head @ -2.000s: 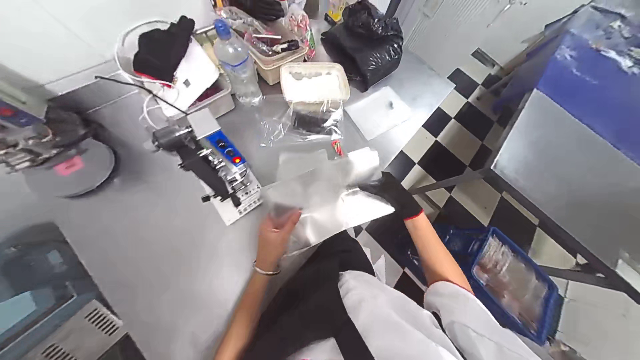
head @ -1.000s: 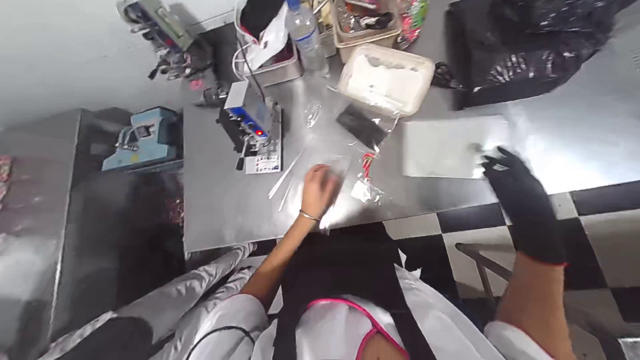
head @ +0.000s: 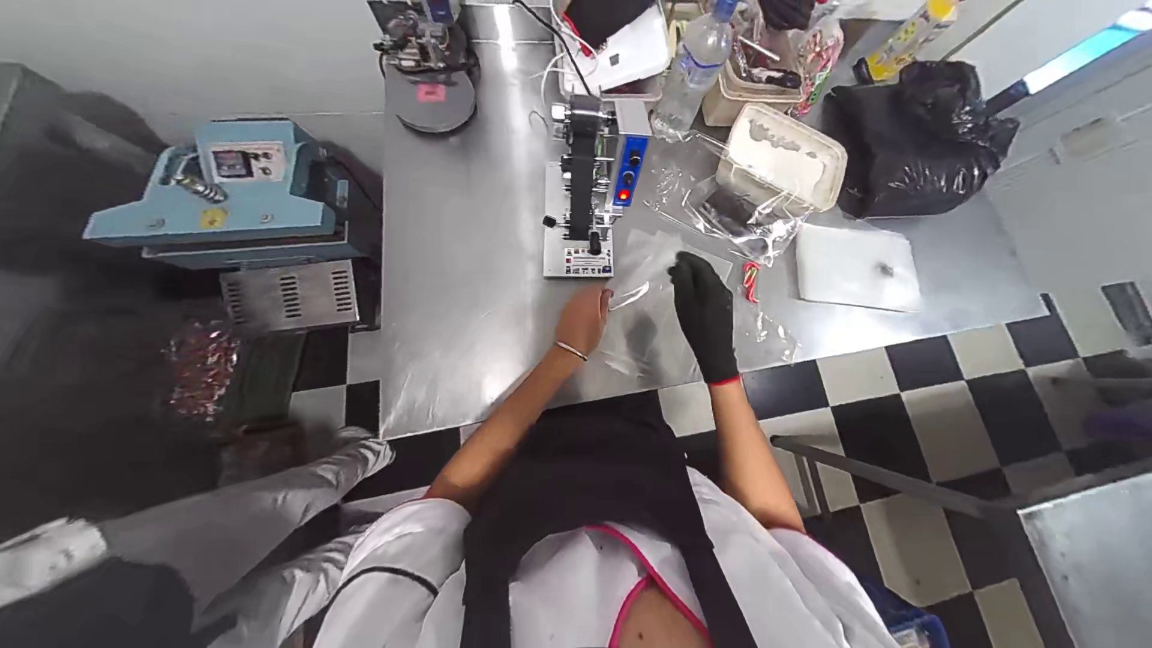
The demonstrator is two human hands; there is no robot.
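Note:
My left hand (head: 585, 319), bare with a bracelet at the wrist, grips the left edge of a clear plastic bag (head: 641, 315) over the steel table. My right hand (head: 702, 306), in a black glove, is at the bag's right side; whether its fingers pinch the film cannot be told. Just beyond my left hand stands a small benchtop machine (head: 585, 180) with a blue control panel and a lit red button. Right of my gloved hand lies a small red and green striped piece (head: 751, 281), and past it a white rectangular slab (head: 857, 267).
A cream plastic tub (head: 783, 157), a water bottle (head: 695, 67) and a black plastic bag (head: 918, 144) stand along the back. A light-blue sealing machine (head: 243, 193) is left of the steel table (head: 459, 342). Another person's legs (head: 270, 513) are at lower left.
My gloved right hand has come from beside the white slab to the clear bag near my left hand. The view has shifted.

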